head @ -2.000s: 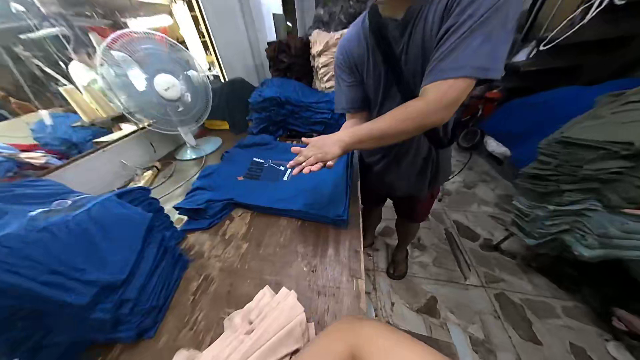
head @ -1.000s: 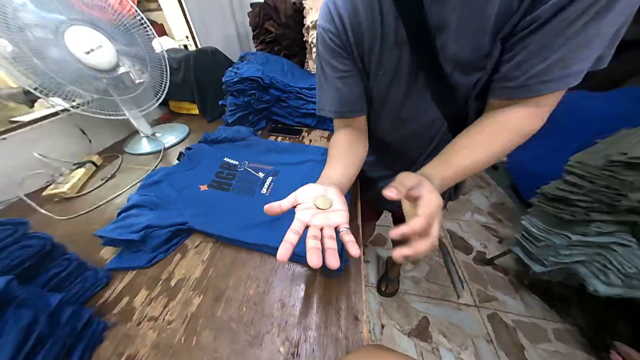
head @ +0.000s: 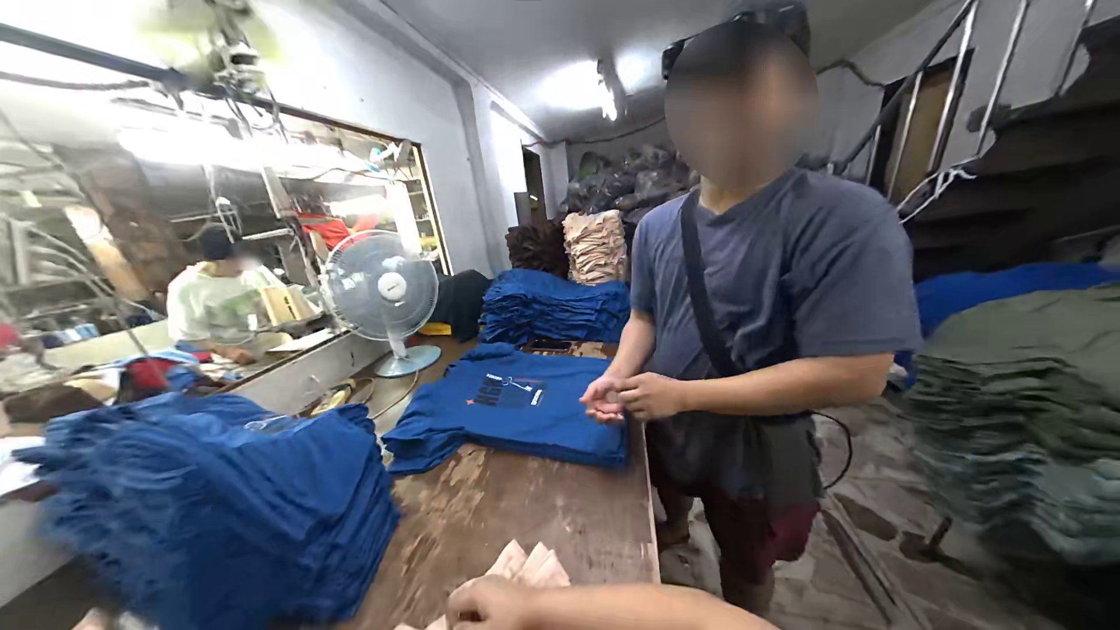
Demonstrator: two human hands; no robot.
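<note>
At the bottom edge, my right hand (head: pixel 492 602) rests with curled fingers on folded peach cloth pieces (head: pixel 541 564); its fingertips are hidden, so the grip is unclear. My left hand is not seen; a small pale patch at the lower left corner cannot be made out. Beyond the cloth, a blue printed T-shirt (head: pixel 516 429) lies flat on top of other blue fabric on the wooden table (head: pixel 525 507). To the left rises a large pile of blue garments (head: pixel 219 507). A small round thing (head: pixel 612 398), coin-like, is between another person's hands, beside the T-shirt.
A person in a grey-blue T-shirt (head: pixel 770 289) stands at the table's right side. A table fan (head: pixel 391 289) with a cord stands at the left, before a window-like opening. Behind are more blue garments (head: pixel 556 306); at the right is a green garment stack (head: pixel 1032 420).
The other person's open palm, held out over the table with the round thing a second ago, is drawn back, and both their hands are together. The view has tilted up and widened.
</note>
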